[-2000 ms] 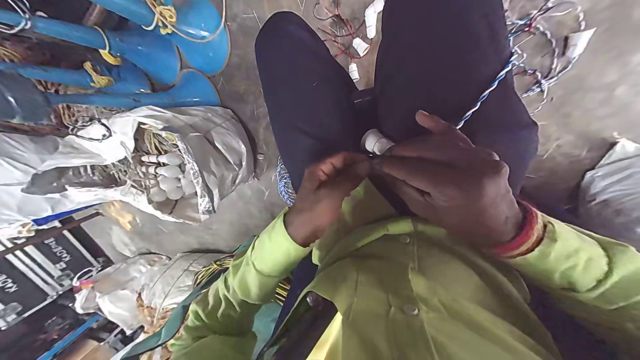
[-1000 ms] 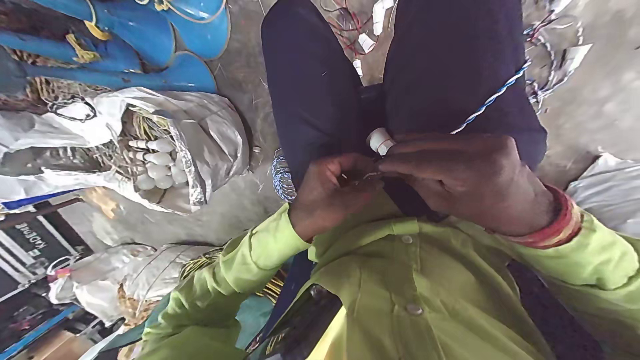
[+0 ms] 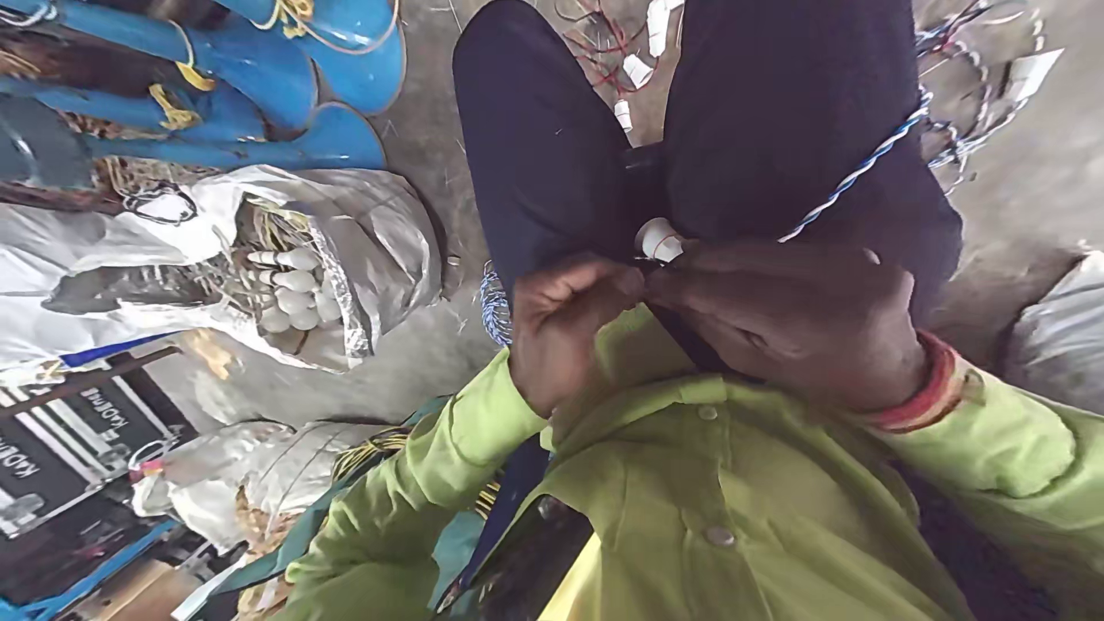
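My left hand (image 3: 565, 332) and my right hand (image 3: 793, 319) meet over my lap, fingertips pinched nearly together. A small white bulb holder (image 3: 660, 240) sticks out just beyond the fingers of my right hand. Thin wire seems to lie between the fingertips, though the fingers hide most of it. A twisted blue and white wire (image 3: 862, 168) runs from my right hand over my thigh to a loose tangle on the floor at the upper right. Red wires (image 3: 608, 52) with white holders (image 3: 636, 71) lie on the floor beyond my knees.
An open white sack (image 3: 379, 233) with white bulbs (image 3: 296, 293) lies at the left. Blue horn-shaped objects (image 3: 259, 73) are above it. Black cases (image 3: 103, 414) and a plastic bag (image 3: 233, 466) are at the lower left; coiled blue and white wire (image 3: 495, 306) lies beside my thigh. Another sack (image 3: 1065, 332) is at the right.
My right hand's fingers, partly raised two seconds ago, now lie lower and closer together. Both hands stay close together by the white holder.
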